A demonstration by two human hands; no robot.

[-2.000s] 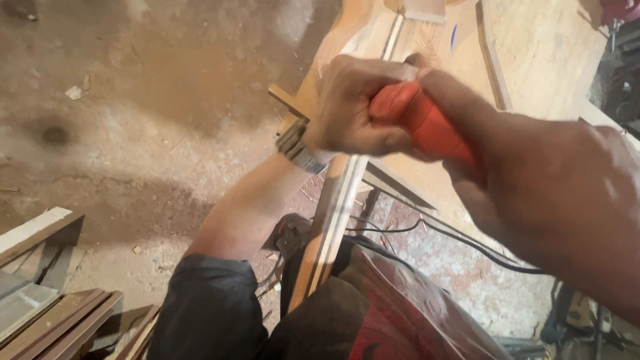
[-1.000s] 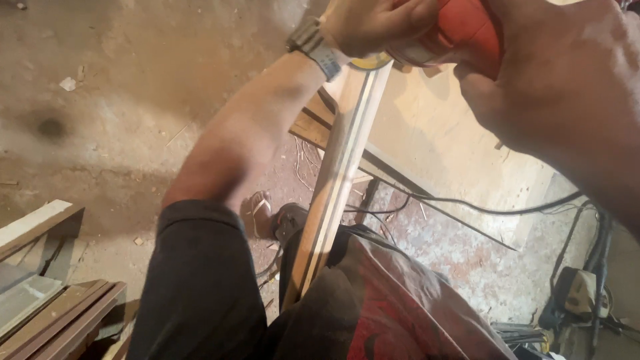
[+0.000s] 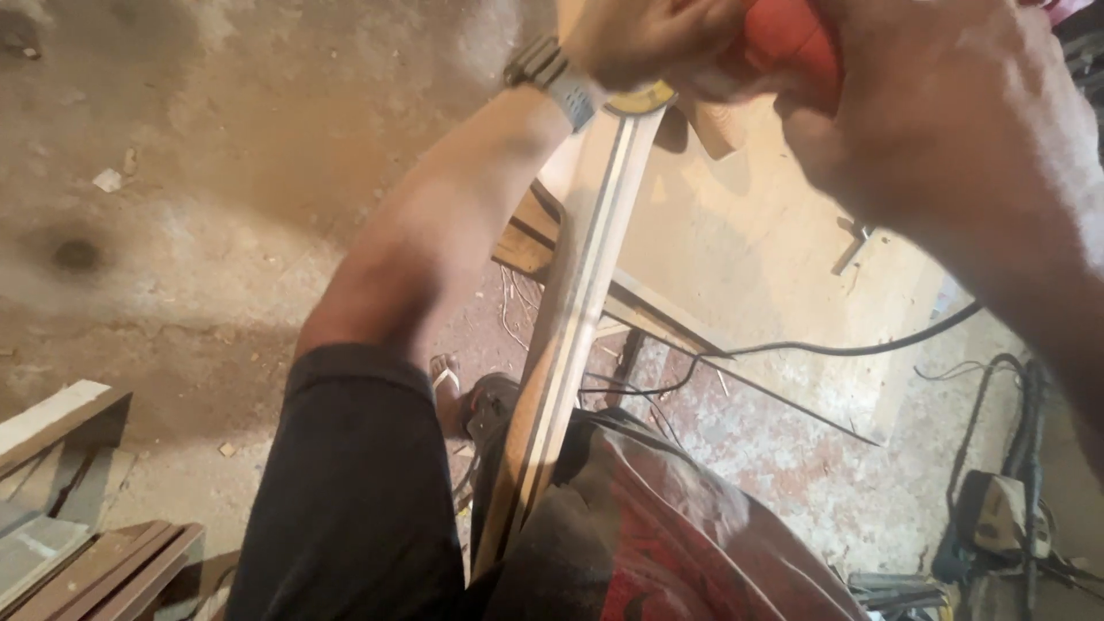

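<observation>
A red-bodied power sander [image 3: 798, 47] with a yellow round pad [image 3: 642, 97] rests on a long laminated wooden piece [image 3: 582, 285] striped light and dark. My left hand [image 3: 655, 39] is closed round the front of the sander, its fingers partly cut off by the top edge. My right hand [image 3: 849, 86] grips the rear of the red body from the right. The striped piece slopes from beneath the pad down to my lap, its lower end against my clothes. A watch is on my left wrist.
A pale board tabletop [image 3: 742, 250] lies right of the striped piece, with a small metal tool [image 3: 852, 248] on it. A black cord [image 3: 828, 349] crosses its front edge. Wood planks [image 3: 129, 569] are stacked lower left; a chainsaw-like machine [image 3: 1000, 513] stands lower right.
Both hands and the red sander have moved up toward the top edge of the view since two seconds ago. More of the striped piece now shows below them.
</observation>
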